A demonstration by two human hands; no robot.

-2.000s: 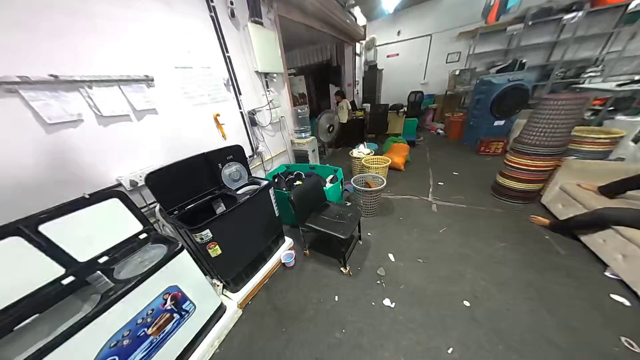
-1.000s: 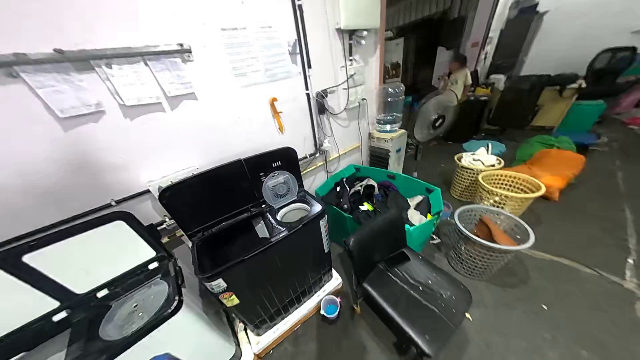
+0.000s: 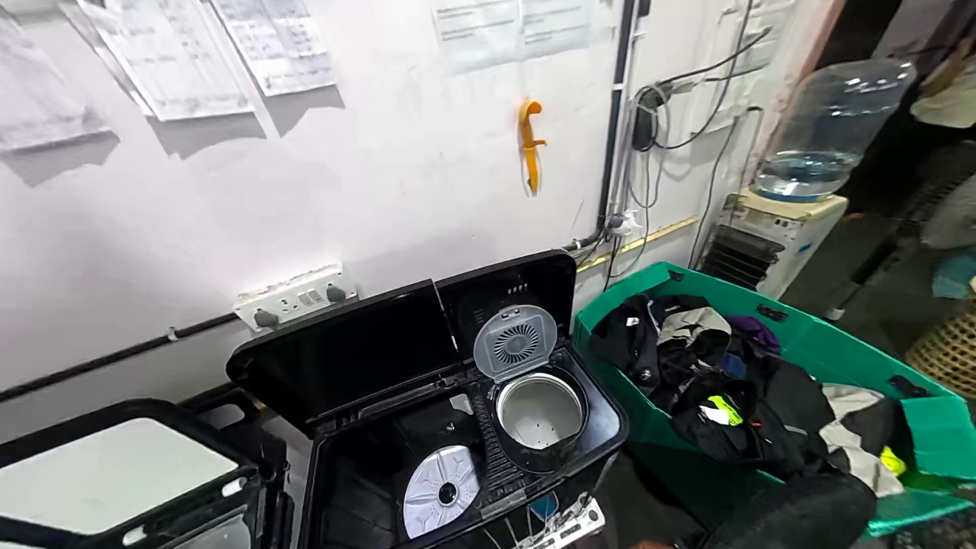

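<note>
Neither of my hands can be made out; a small brownish patch at the bottom edge is too cut off to identify. A black twin-tub washing machine (image 3: 488, 496) stands against the wall with its lid (image 3: 366, 347) raised. In its wash tub lies a pale round pulsator (image 3: 441, 492). The spin drum (image 3: 538, 412) shows its bare metal inside, and its clear vented inner cover (image 3: 516, 343) is tipped up. Right of the machine, a green corrugated plastic bin (image 3: 823, 335) holds dark, grey and purple clothes (image 3: 762, 396), with neon yellow bits.
At lower left is another washing machine's raised lid (image 3: 107, 473). A wall socket board (image 3: 293, 296), hanging papers (image 3: 183, 61), an orange hook-like tool (image 3: 531, 145) and loose cables (image 3: 648, 122) line the wall. A water dispenser (image 3: 793, 221) bears a large bottle (image 3: 831, 145). Part of a person shows at upper right.
The view has swung left and come much closer to the black washing machine and green bin. The sofa with a person's limbs, seen at right two seconds ago, is out of view.
</note>
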